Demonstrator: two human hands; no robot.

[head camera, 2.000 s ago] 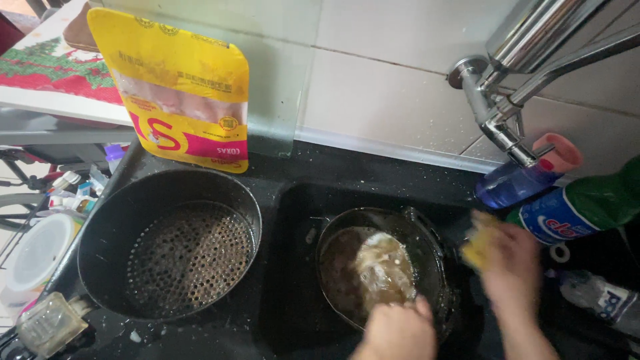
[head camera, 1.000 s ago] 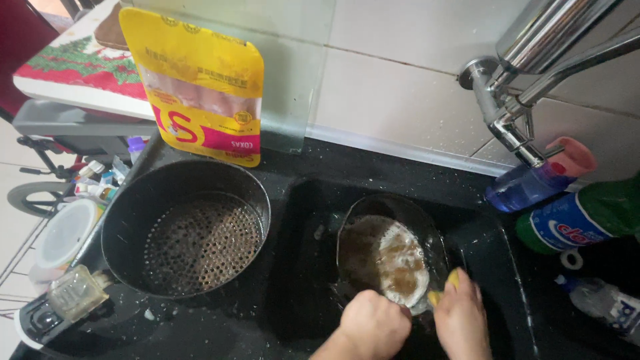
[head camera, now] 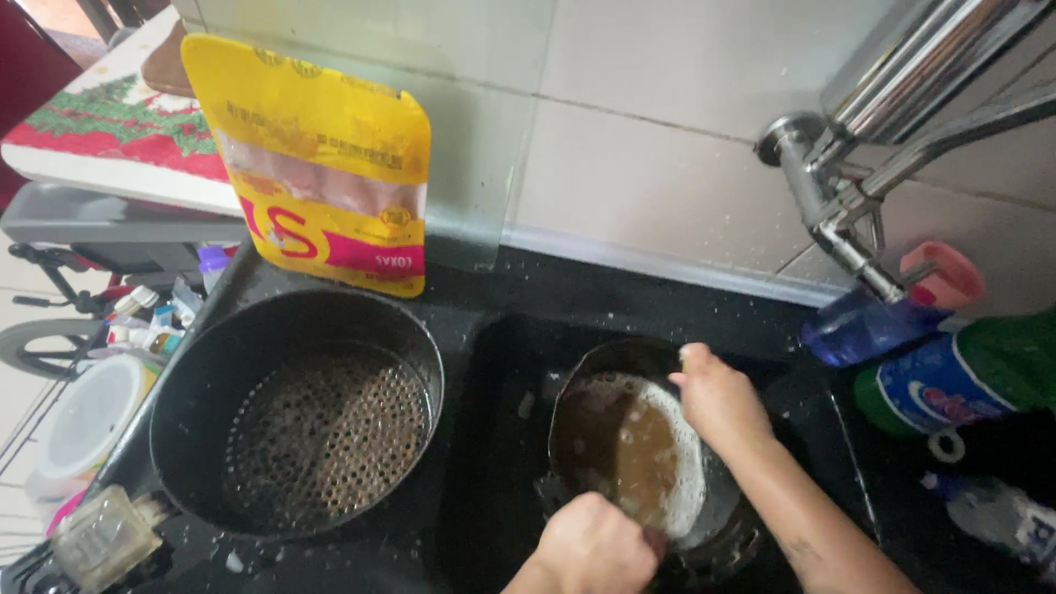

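Observation:
A dark round pot (head camera: 577, 412) sits tilted in the black sink (head camera: 495, 462), with brownish, foamy water inside. My left hand (head camera: 596, 540) is closed at the pot's near side; what its fingers grip, probably a handle, is mostly covered by the hand. At the pot's far right rim is my right hand (head camera: 718, 396), fingers bent around something small, of which only a greenish-yellow bit shows at the fingertips. Left of the sink stands a black pot with a perforated insert or bottom (head camera: 330, 437), wet inside.
A yellow food package (head camera: 330, 165) stands behind the perforated pot, against a glass panel. A chrome faucet (head camera: 825, 198) juts from the tiled wall. At the right are a blue bottle (head camera: 858, 330), a green bottle (head camera: 949, 384) and a clear bottle (head camera: 998, 511). A glass jar (head camera: 107, 540) lies front left.
My right hand has moved from the pot's near right side to its far right rim. Two seconds ago it was right of the pot with a yellow sponge. My left hand stays at the near side.

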